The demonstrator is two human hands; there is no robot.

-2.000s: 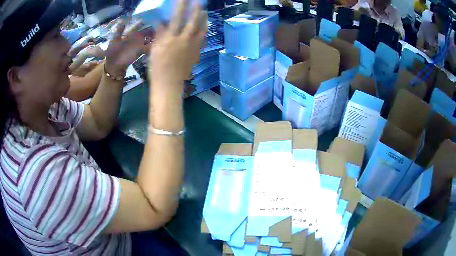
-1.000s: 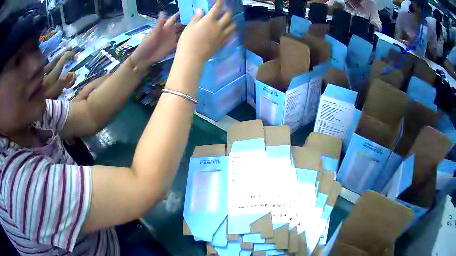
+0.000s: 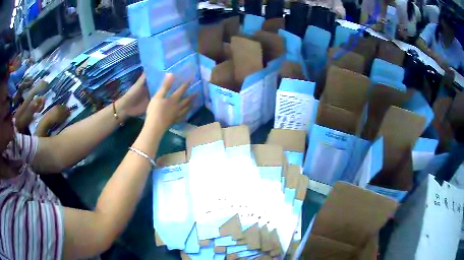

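Note:
Neither of my hands is in the picture. Nearest in front of me, a fanned pile of flat carton blanks lies on the green bench, its middle glaring white and its flap ends brown. An open set-up carton with its brown flap standing is cut off by the bottom edge. More open light-blue cartons stand to the right. Closed cartons are stacked in a column at the back left, with a co-worker's hands around the lower part.
A co-worker in a striped shirt sits at the left, arms reaching across the bench. A layered stack of flat cartons lies behind. A white case with black characters is at the right. Other people sit at the far right.
The co-worker's hands have come down from the top of the column to its lower part. The column now stands taller. My view has turned right, so things sit further left in the picture.

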